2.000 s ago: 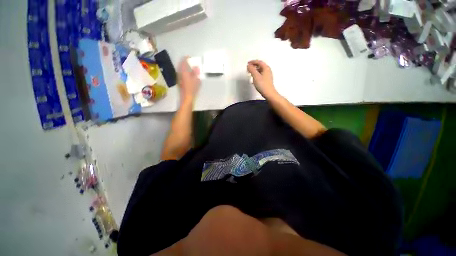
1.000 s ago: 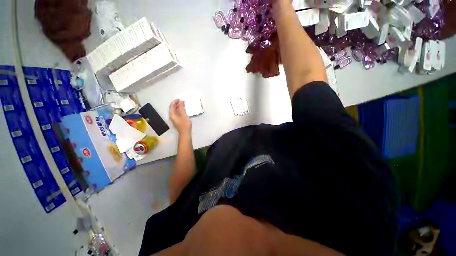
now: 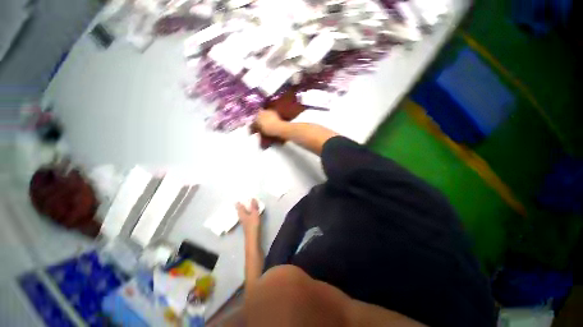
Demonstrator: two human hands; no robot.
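Observation:
My left hand (image 3: 250, 211) is on the white table, fingers spread, beside small white cartons (image 3: 221, 218) lying flat to its left. A bit of white shows at its fingertips; blur hides whether it grips a carton. My right hand (image 3: 270, 122) reaches out to the dark red-brown cloth (image 3: 287, 104) at the near edge of the heap of pink-purple bottles (image 3: 231, 102). Its fingers point down and blur hides whether it holds anything. A large heap of white unit boxes (image 3: 273, 53) lies beyond the bottles.
Two long white boxes (image 3: 153, 207) stand left of my left hand, with a second red-brown cloth (image 3: 64, 198) beyond. A black phone-like rectangle (image 3: 198, 255), yellow containers (image 3: 203, 287) and a light-blue carton (image 3: 131, 303) lie at lower left. The table edge runs along the right.
The view has swung toward the heaps and is blurred. My right hand has moved from the far bottles and boxes to the cloth's near side. My left hand remains by the small cartons.

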